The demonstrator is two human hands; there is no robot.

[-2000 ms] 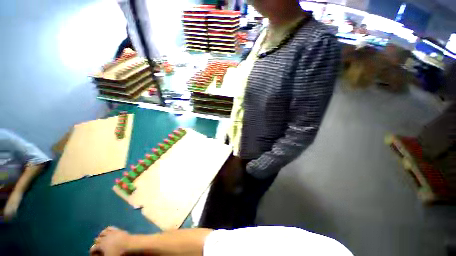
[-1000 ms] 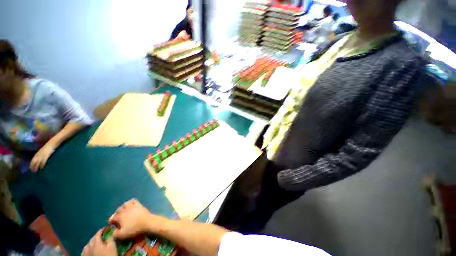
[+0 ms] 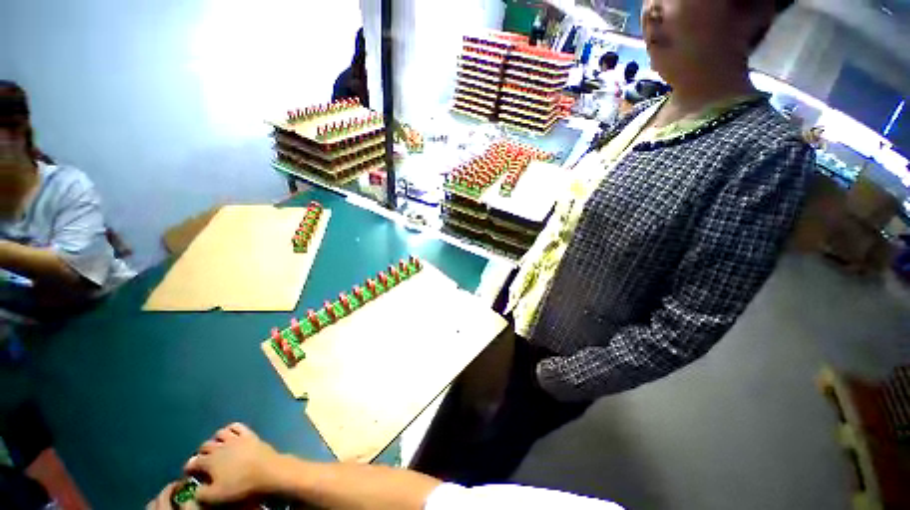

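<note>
My right hand (image 3: 234, 465) is at the bottom left, back up, fingers bent down at a green circuit board assembly (image 3: 186, 491). Only a small part of the assembly shows between my hands; the fingertips are hidden. My left hand (image 3: 163, 500) is mostly cut off by the bottom edge, with a few fingers beside the assembly. A cardboard sheet (image 3: 384, 364) lies ahead on the green mat, with a row of green assemblies with upright red parts (image 3: 344, 304) along its far left edge and one more assembly beside the row's near end.
A second cardboard sheet (image 3: 225, 259) holds a short row of assemblies. A co-worker (image 3: 70, 224) sits at the left. A person in a checked jacket (image 3: 688, 229) stands close at the right bench edge. Stacked assembly layers (image 3: 329, 144) stand on the neighbouring bench. A reddish-brown strip (image 3: 55, 483) is at bottom left.
The loaded fixture under my hands has almost left the bottom of the view. My hands sit lower and further left in the picture. The seated co-worker's forearm has drawn back off the mat.
</note>
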